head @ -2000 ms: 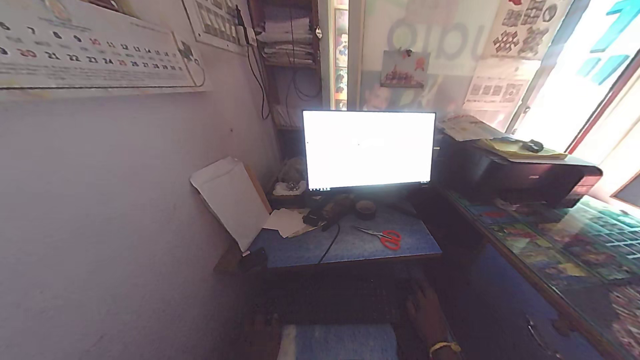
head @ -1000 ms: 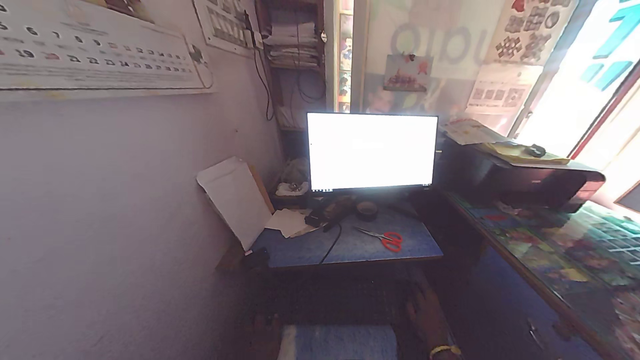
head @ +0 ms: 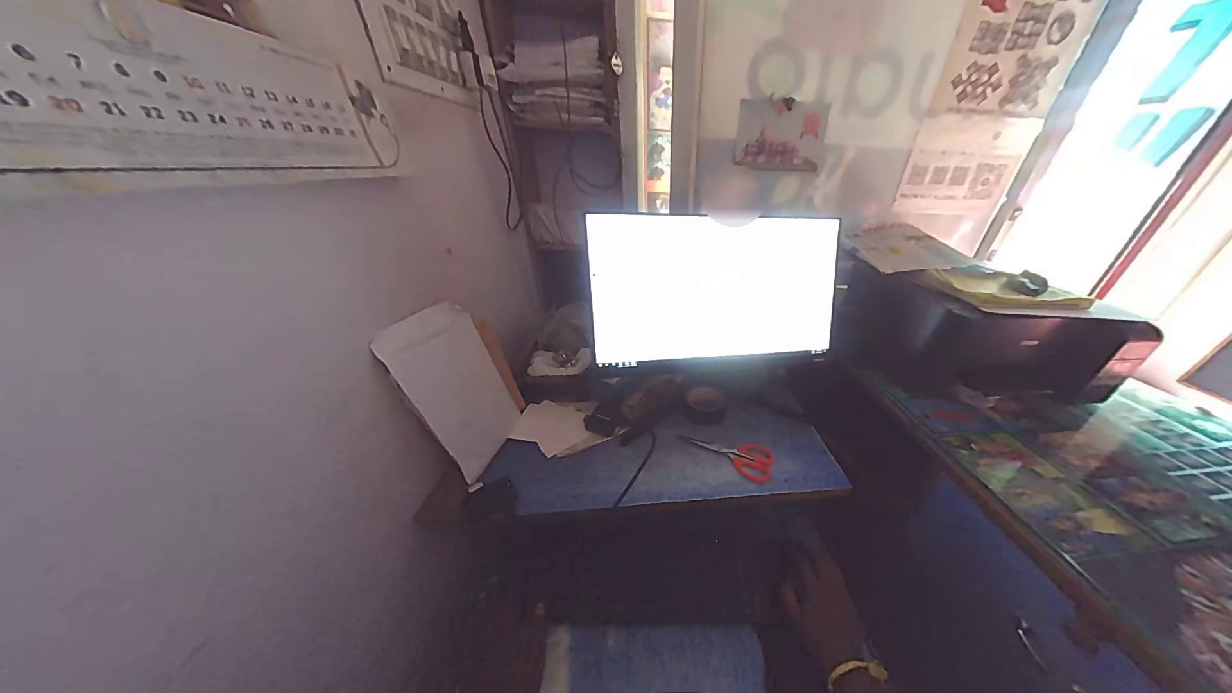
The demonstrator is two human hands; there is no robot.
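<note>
My right hand (head: pixel 816 589) rests low at the right of the dark keyboard area below the desk top, fingers forward; a mouse under it cannot be made out. A yellow band circles that wrist. My left hand (head: pixel 525 626) is a dim shape in shadow at the left end of a dark keyboard (head: pixel 654 573). Above, red-handled scissors (head: pixel 753 462) lie on the blue desk top (head: pixel 693 476), their blades pointing left. Behind them are a roll of tape (head: pixel 705 404) and a lit monitor (head: pixel 712 289) with a nearly white screen.
White envelopes (head: pixel 452 385) lean on the left wall, beside loose papers (head: pixel 558 428). A black cable (head: pixel 637 472) crosses the desk top. At right, a black printer (head: pixel 1001 342) bearing papers stands on a glass-topped counter (head: pixel 1059 481). A drawer handle (head: pixel 1030 640) shows below the counter.
</note>
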